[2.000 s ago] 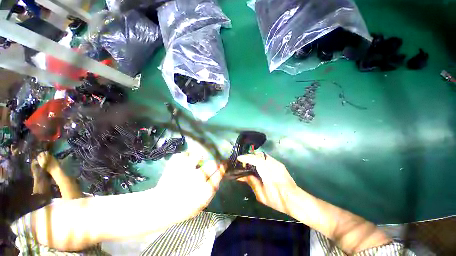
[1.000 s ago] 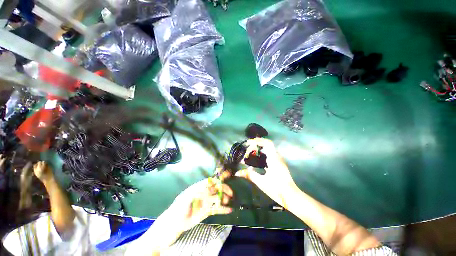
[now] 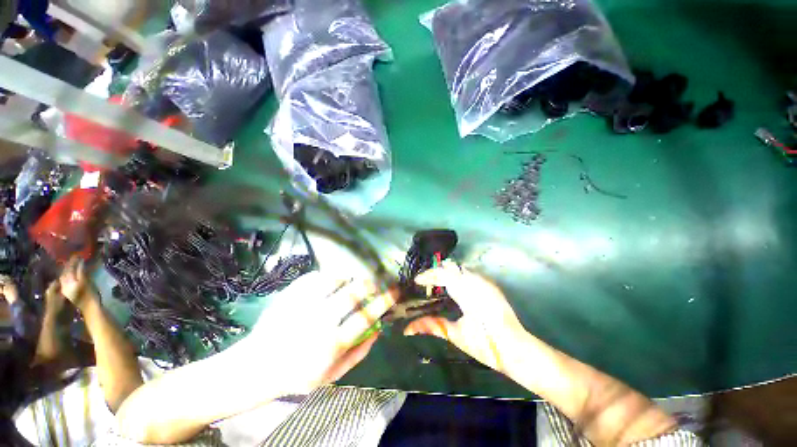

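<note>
A black cable assembly [image 3: 411,269] with a dark rounded housing [image 3: 434,241] at its top lies between my hands, low in the middle of the view. Short red and green wires [image 3: 438,261] show at my right fingertips. My right hand [image 3: 463,306] grips the assembly from the right, with thumb and fingers around its lower part. My left hand [image 3: 354,319] is close against it on the left, with a thin yellow-green thing [image 3: 372,331] between its fingers. What exactly the left fingers pinch is blurred.
A black cable heap [image 3: 175,271] and red plastic bag [image 3: 65,225] lie left, near another person's hands [image 3: 74,284]. Two clear bags [image 3: 328,113] [image 3: 524,61] with black parts lie at the back. Small dark pieces [image 3: 522,189] lie mid-table. A pale metal frame [image 3: 114,109] crosses the upper left.
Since a second ago my left hand has moved up and turned, its back now facing the camera. My right hand has shifted slightly down. The other person's hands have moved up toward the red bag.
</note>
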